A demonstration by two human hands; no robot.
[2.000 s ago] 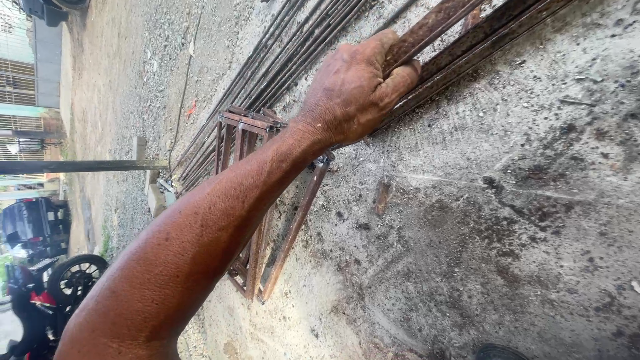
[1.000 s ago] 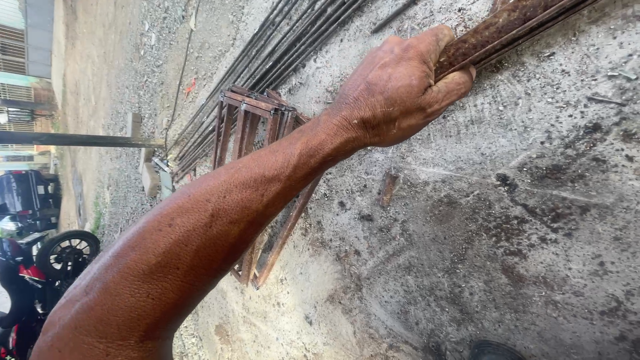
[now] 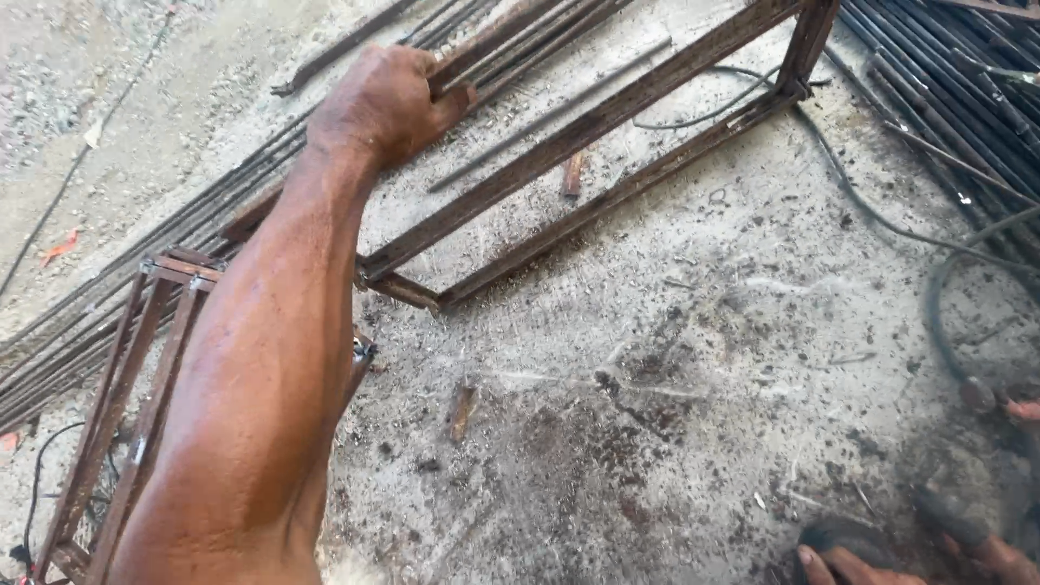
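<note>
My left hand [image 3: 390, 106], at the upper left, is closed around a rusty steel bar [image 3: 496, 41] beside other long bars. Below and right of it stands a rusty welded steel frame [image 3: 585, 126], tilted across the concrete. A thin rod [image 3: 552, 114] lies behind its upper bar. Under my forearm, at the lower left, is another rusty steel frame [image 3: 150, 382], partly hidden by the arm. My right hand cannot be made out; a small skin-coloured patch at the right edge is unclear.
A pile of dark steel rods [image 3: 942, 89] lies at the upper right. A cable [image 3: 861, 203] curves down the right side. Short rusty metal pieces [image 3: 461, 413] lie on the concrete. Part of a foot [image 3: 853, 565] in dark footwear shows at the bottom right.
The view has turned down and right, away from the parked vehicles. My left hand stays closed on a rusty bar. The tilted steel frame and rod pile on the right have come into view.
</note>
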